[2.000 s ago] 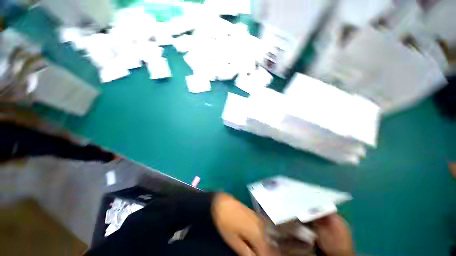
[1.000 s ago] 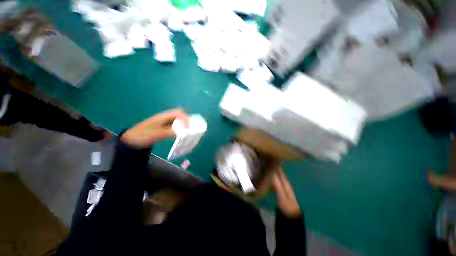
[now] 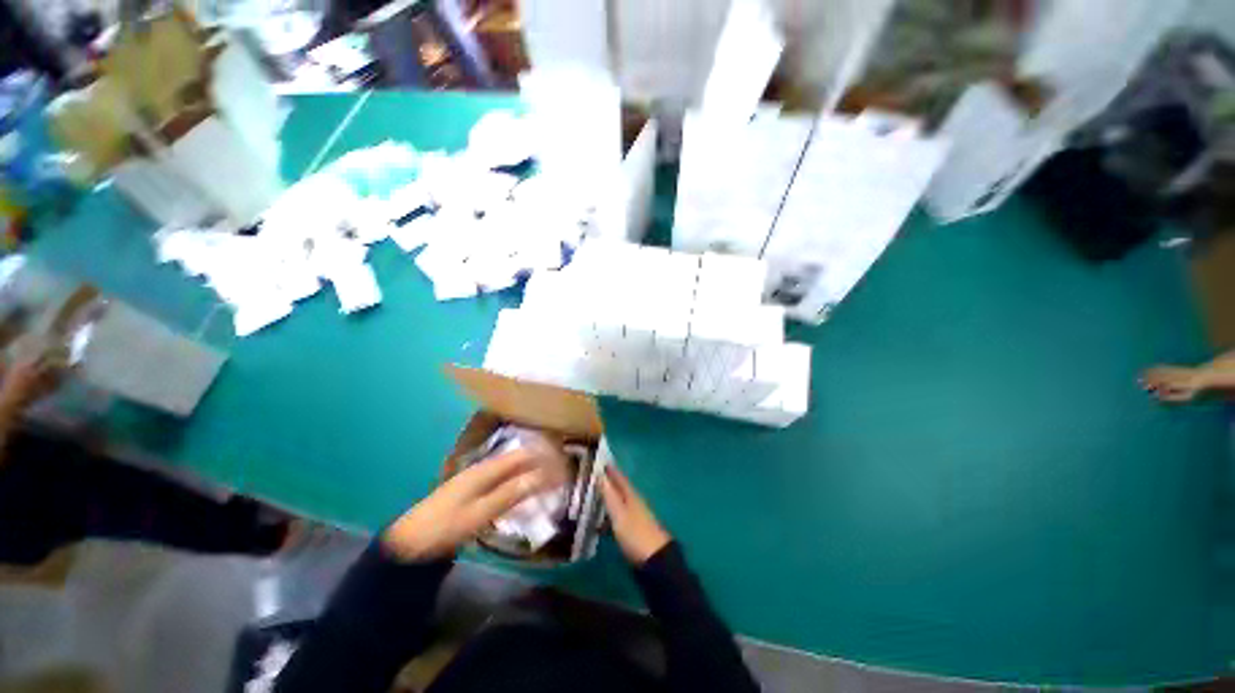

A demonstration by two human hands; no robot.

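An open retail box (image 3: 587, 504) stands near the table's front edge, its brown inner flap (image 3: 526, 399) raised on the far side. A bagged device (image 3: 539, 512) in shiny clear plastic sits inside it. My left hand (image 3: 467, 504) reaches over the opening with its fingers on the bag; whether it grips anything is hard to tell. My right hand (image 3: 631, 515) lies against the box's right wall and steadies it. The contents under my left fingers are hidden.
A row of small white boxes (image 3: 650, 359) stands just beyond. White brackets (image 3: 474, 237) lie in a loose pile behind left. Tall white retail boxes (image 3: 813, 203) stand at the back. Another person's hand (image 3: 1181, 383) rests at the right; another person's sleeve (image 3: 136, 501) shows at the left.
My left hand has moved from the left, where it held a small white box, onto the bagged device. That small box no longer shows separately. My view has shifted and shows more of the table's back.
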